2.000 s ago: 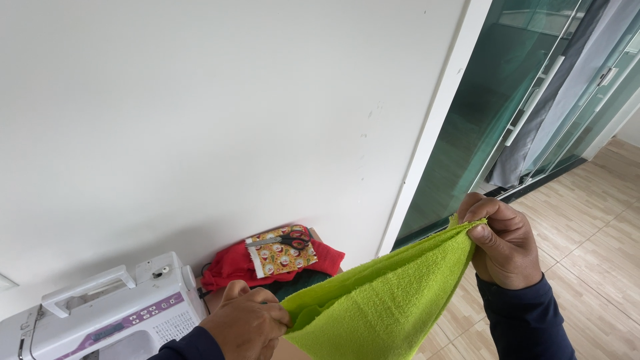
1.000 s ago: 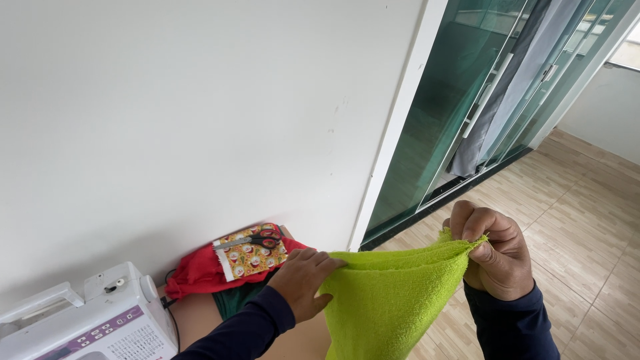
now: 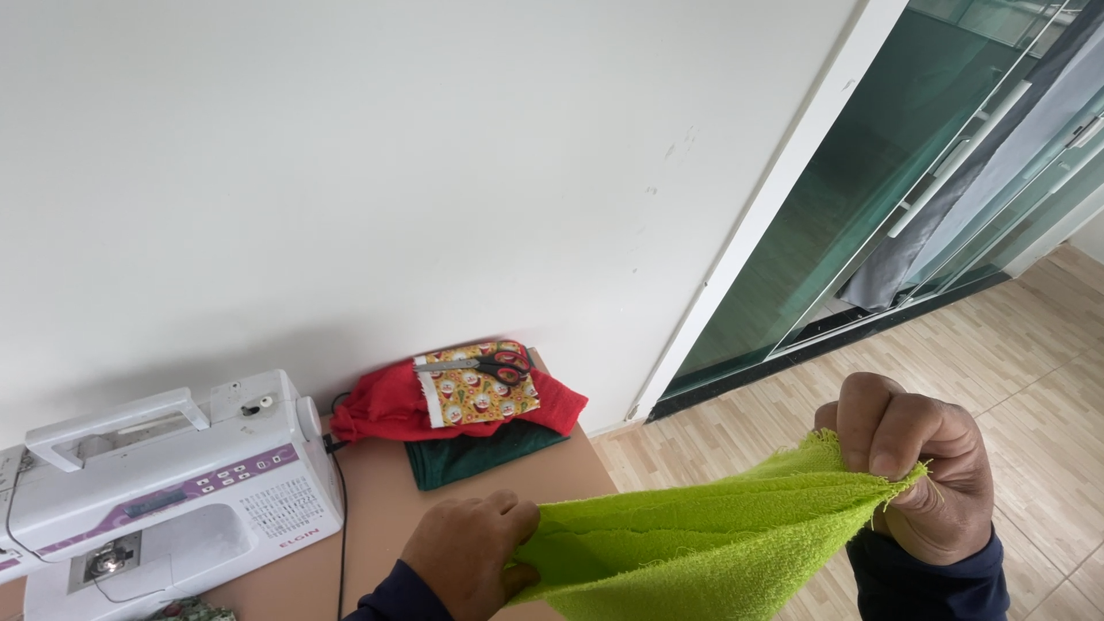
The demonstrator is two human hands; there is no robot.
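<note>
A lime-green terry-like fabric (image 3: 716, 552) with frayed edges stretches between my two hands, its layers parted along the top into a fold. At its right corner my right hand (image 3: 918, 466) pinches the gathered edges between thumb and fingers. My left hand (image 3: 474, 552) grips the left end, the thumb partly hidden by the cloth. The fabric's lower part runs out of the frame at the bottom.
A white Elgin sewing machine (image 3: 259, 483) stands on the brown table (image 3: 379, 509) at left, its black cord beside it. Scissors (image 3: 483, 366) lie on patterned fabric (image 3: 483, 401), over red cloth (image 3: 379, 405) and dark green cloth (image 3: 483, 453) by the wall. A glass sliding door (image 3: 845, 172) is at right.
The fabric hung more upright from my hands one second ago; now it is stretched sideways with its layers parted. My left hand has moved lower, away from beside the red cloth.
</note>
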